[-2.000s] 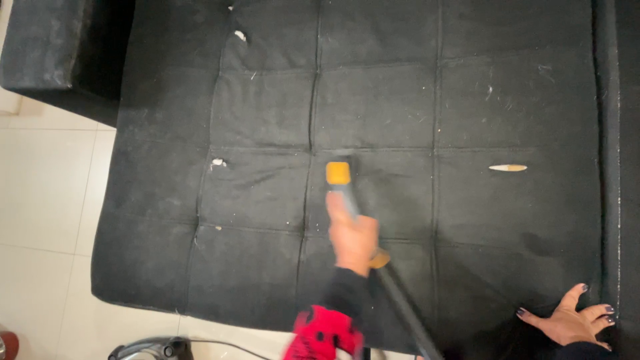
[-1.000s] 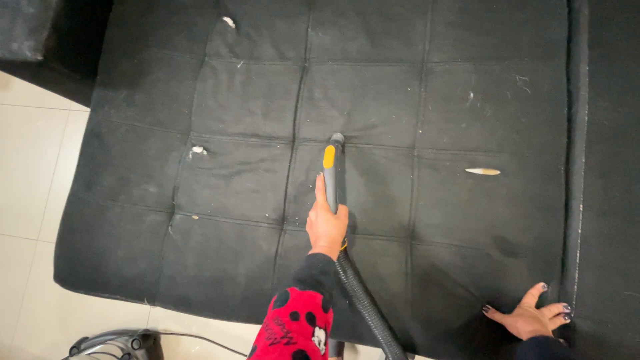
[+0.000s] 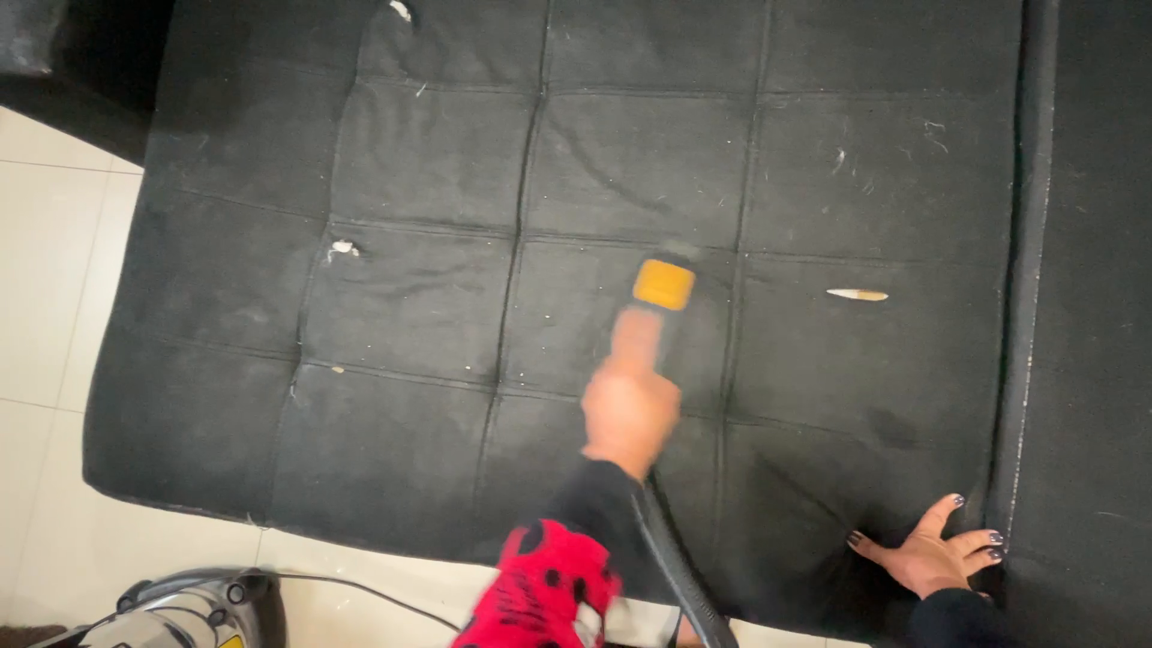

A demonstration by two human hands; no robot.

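Observation:
My left hand (image 3: 633,405), blurred by motion, grips a vacuum cleaner's handheld nozzle (image 3: 664,283) with a yellow part near its tip. The tip is over the middle of a black tufted sofa cushion (image 3: 630,171). From below the hand, a black ribbed hose (image 3: 675,562) runs down past the cushion's front edge. My right hand (image 3: 931,558) rests on the cushion at the lower right, fingers spread, holding nothing. A slim whitish and tan pointed piece (image 3: 858,294) lies to the right of the nozzle. White tufts stick out at a worn spot (image 3: 344,247) and at another (image 3: 400,11).
A canister vacuum cleaner (image 3: 207,607) stands on the pale tiled floor (image 3: 54,297) at the lower left, with a thin cord (image 3: 360,587) trailing from it. A black armrest or block (image 3: 81,72) is at the upper left. A seam gap (image 3: 1026,270) borders the cushion's right side.
My left hand has moved the nozzle to the right across the cushion since a second ago, and its yellow part now shows broader. My right hand remains spread on the cushion.

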